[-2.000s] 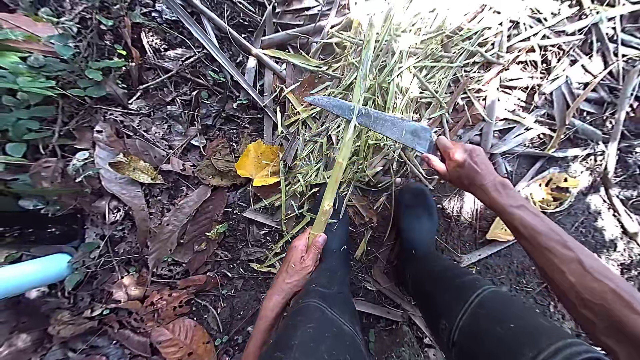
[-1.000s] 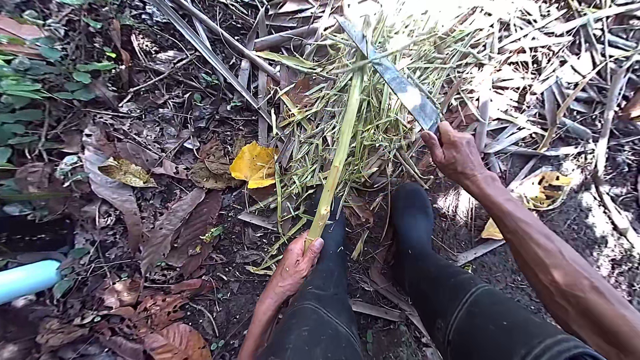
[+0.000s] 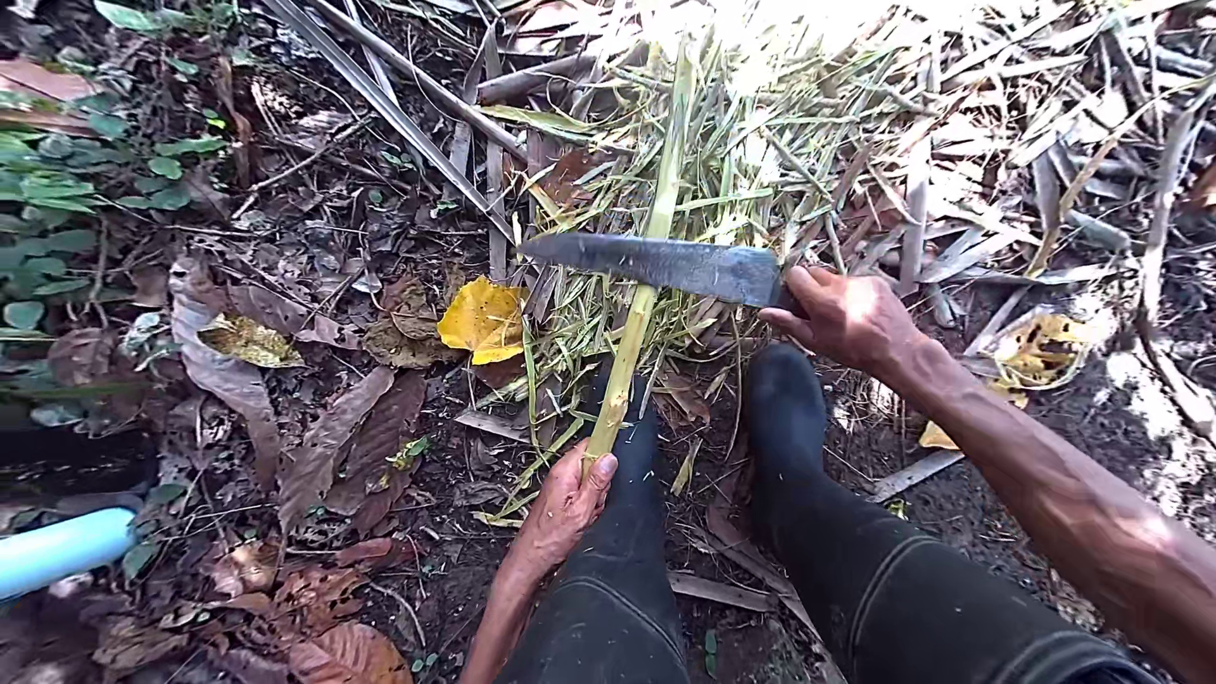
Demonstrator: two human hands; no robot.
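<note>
My left hand (image 3: 567, 503) is closed around the lower end of a pale green peeled stalk (image 3: 627, 356), which slants up and away over my boot. In my right hand (image 3: 845, 313) is the dark handle of a machete with a wide grey blade (image 3: 665, 264). The blade lies crosswise over the middle of the stalk, its tip pointing left. Behind and around the stalk is a heap of thin green-yellow shavings (image 3: 589, 332). The stalk's far end fades into bright sunlight.
My dark rubber boots (image 3: 787, 408) stand on soil with leaf litter. A yellow leaf (image 3: 484, 320) lies left of the shavings. A light blue rounded object (image 3: 66, 551) is at the lower left, green plants (image 3: 57, 209) at the upper left, dry stalks (image 3: 988, 237) at the right.
One second ago the machete was farther up the stalk with its tip pointing away; now its blade lies crosswise, nearer to me. My left hand has stayed on the stalk's lower end.
</note>
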